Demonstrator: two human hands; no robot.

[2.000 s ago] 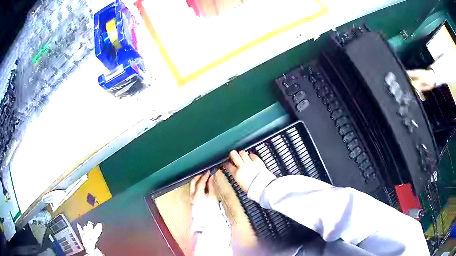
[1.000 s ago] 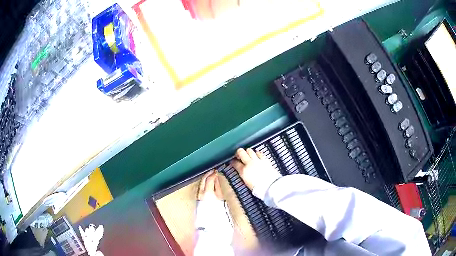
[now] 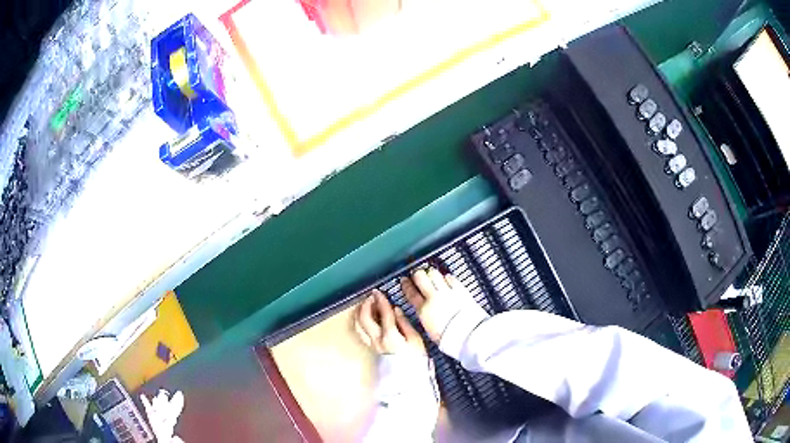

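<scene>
The shallow black packing tray [image 3: 281, 330] lies nearest me. Rows of dark units on edge [image 3: 507, 260] fill its right part, and a tan liner [image 3: 316, 368] shows at its left. My left hand [image 3: 381, 324] lies at the left edge of the rows, fingers bent on the units. My right hand [image 3: 437, 298] lies on the rows just right of it, fingertips near the tray's far rim. Both hands are bare, in pale sleeves. Whether either grips a unit is hidden by the fingers.
A flat supply tray [image 3: 554, 221] with units lies right of the packing tray, with stacked trays [image 3: 658, 190] behind. A red box [image 3: 715, 336] sits by the wire trolley [image 3: 767, 316]. A blue tape dispenser [image 3: 186, 86] stands on the white shelf. White gloves [image 3: 162, 411] lie left.
My left hand has moved right, from the tan liner onto the rows' edge. My right hand stays over the rows. Another person's hand, seen earlier at the far right, is gone.
</scene>
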